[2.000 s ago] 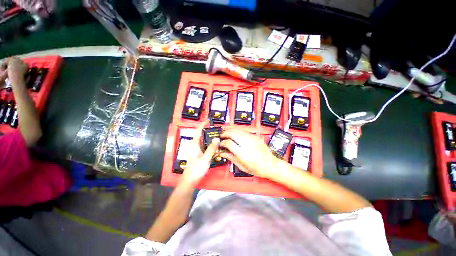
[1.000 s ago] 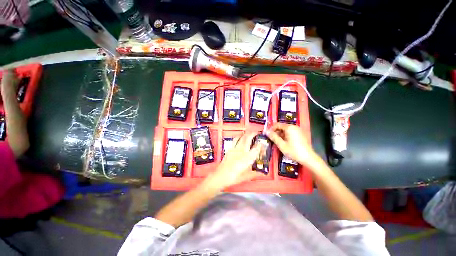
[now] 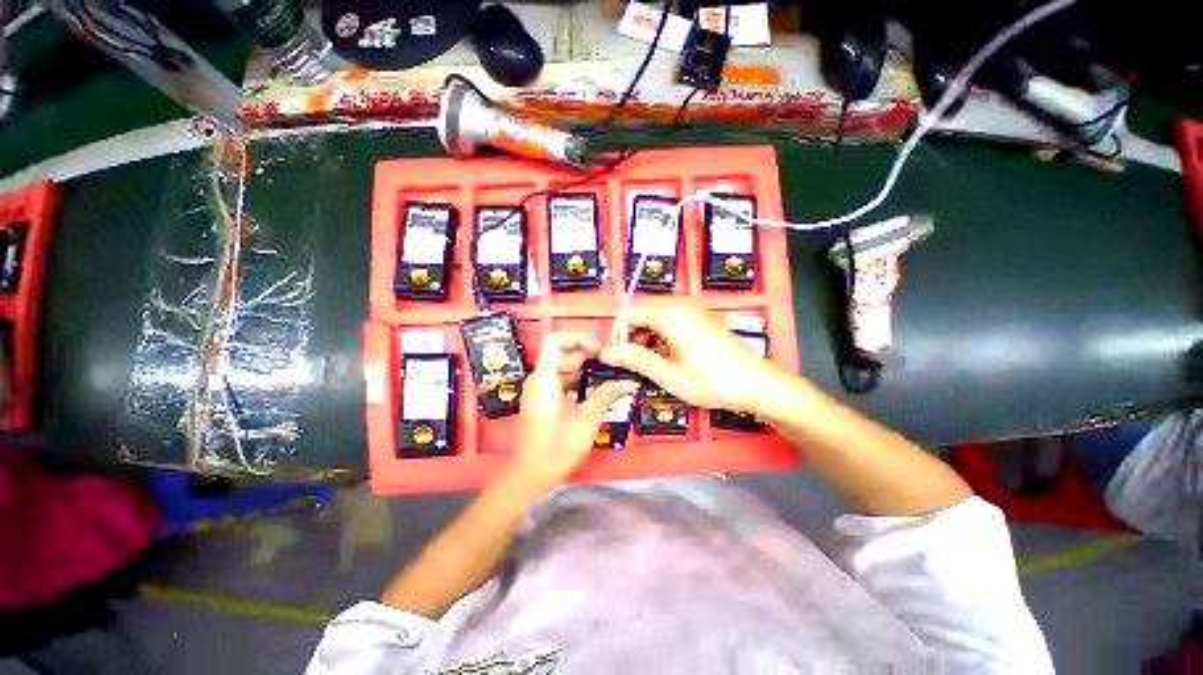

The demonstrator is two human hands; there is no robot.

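Observation:
A red-orange tray [image 3: 385,284] holds black handheld devices with white labels in two rows. My left hand [image 3: 557,415] holds the left side of a device [image 3: 612,419] in the middle pocket of the near row. My right hand [image 3: 686,353] pinches the end of the white cable [image 3: 636,270] at that device's far edge; the plug is hidden by my fingers. Another device [image 3: 493,359] lies tilted in the near row, with the thin black cable [image 3: 486,244] running to its far end.
White barcode scanners lie behind the tray [image 3: 508,129] and to its right [image 3: 872,290]. A ledge [image 3: 581,66] behind holds mice [image 3: 507,45], a small black box [image 3: 705,58] and a bottle [image 3: 282,37]. Clear tape [image 3: 218,317] covers wires at left. Another tray [image 3: 20,310] shows far left.
Both hands and the white cable's end have moved left, from the fourth near-row device to the middle one. The view has shifted, and the neighbour's arm at the left is out of view.

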